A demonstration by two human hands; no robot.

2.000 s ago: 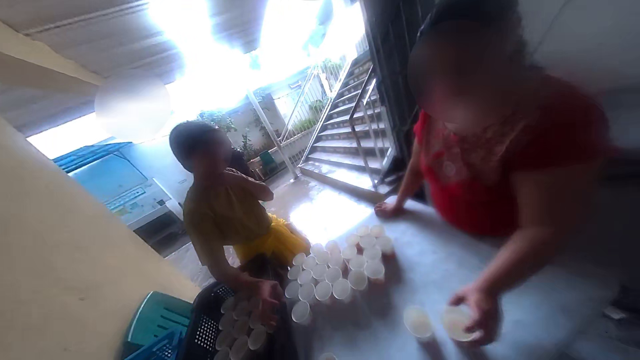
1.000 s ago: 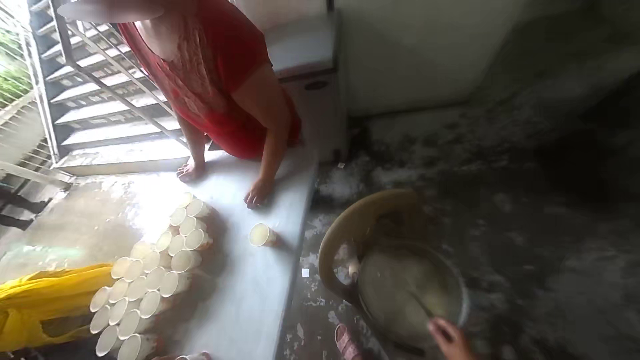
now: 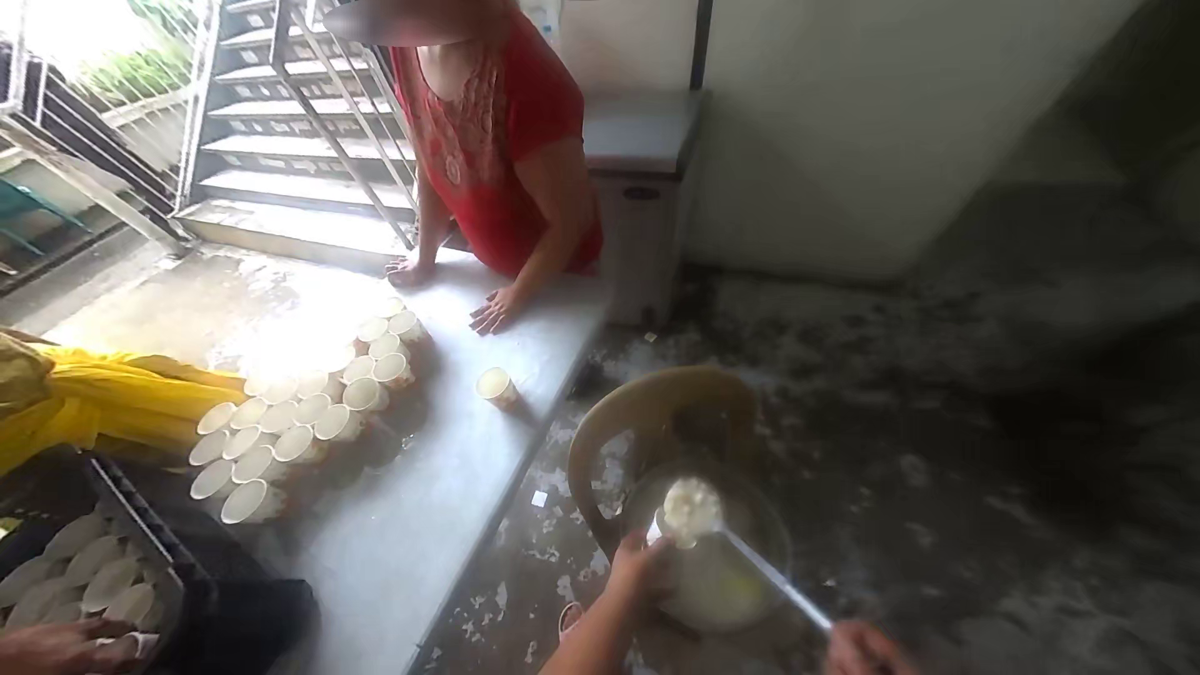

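My left hand (image 3: 637, 567) grips a cup (image 3: 656, 530), mostly hidden behind the ladle and my fingers, over a large round pot (image 3: 722, 591). My right hand (image 3: 867, 647) holds the handle of a metal ladle (image 3: 773, 574). The ladle's bowl, heaped with pale lumpy food (image 3: 692, 504), is at the mouth of the cup. The pot stands by a tan plastic chair (image 3: 600, 441). A single filled cup (image 3: 496, 385) stands on the table near its edge.
Many cups (image 3: 314, 408) stand grouped on the pale table (image 3: 412, 525). A person in red (image 3: 525, 141) leans on its far end. At lower left, another person's hand (image 3: 66, 647) touches cups in a black crate (image 3: 178, 553). Stairs (image 3: 300, 145) rise behind.
The ladle has risen from inside the pot, full, and my left hand with a cup now shows beside it. The view turned strongly right after the first frame.
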